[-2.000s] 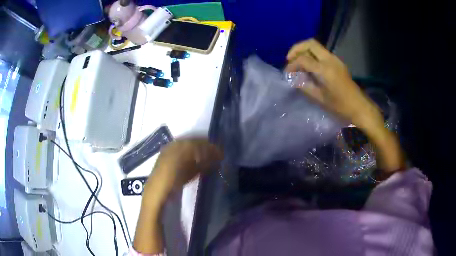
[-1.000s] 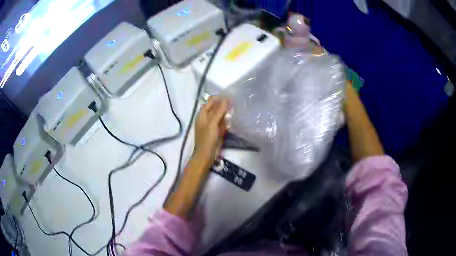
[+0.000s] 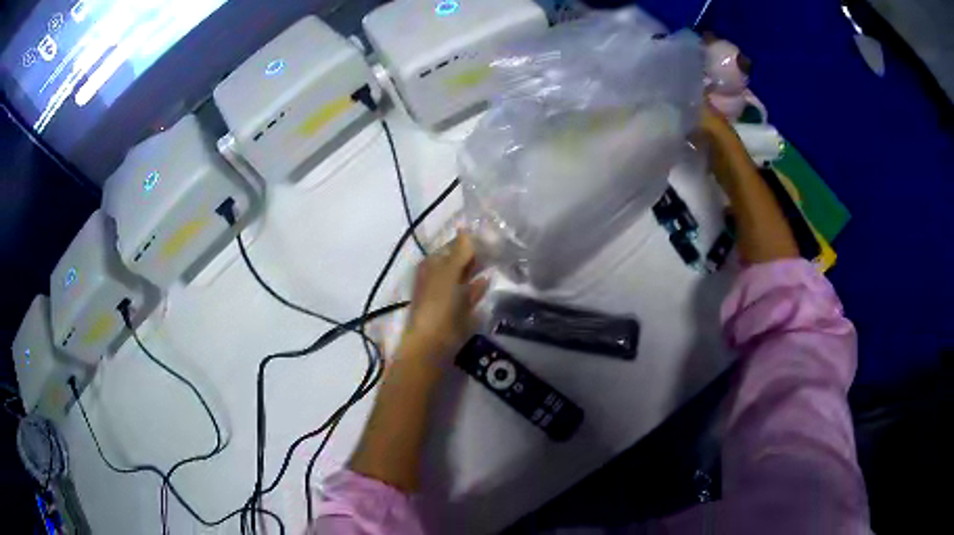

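A clear crinkly plastic bag lies over a white projector, whose yellow label shows faintly through it. My left hand is at the bag's near left edge, with the plastic against its fingers. My right hand is at the bag's right side, its fingers mostly hidden by plastic and blur. A wrapped remote lies just below the bag. A bare black remote control lies nearer to me, beside my left forearm.
Several white projectors with glowing blue rings stand in a curved row at the back left. Black power cables tangle on the white table. Small black adapters, a pink object and a green sheet are at the right.
The bag has come from off the table's front edge to over the projector, now lower and farther back. The view has turned, and the wrapped remote is uncovered.
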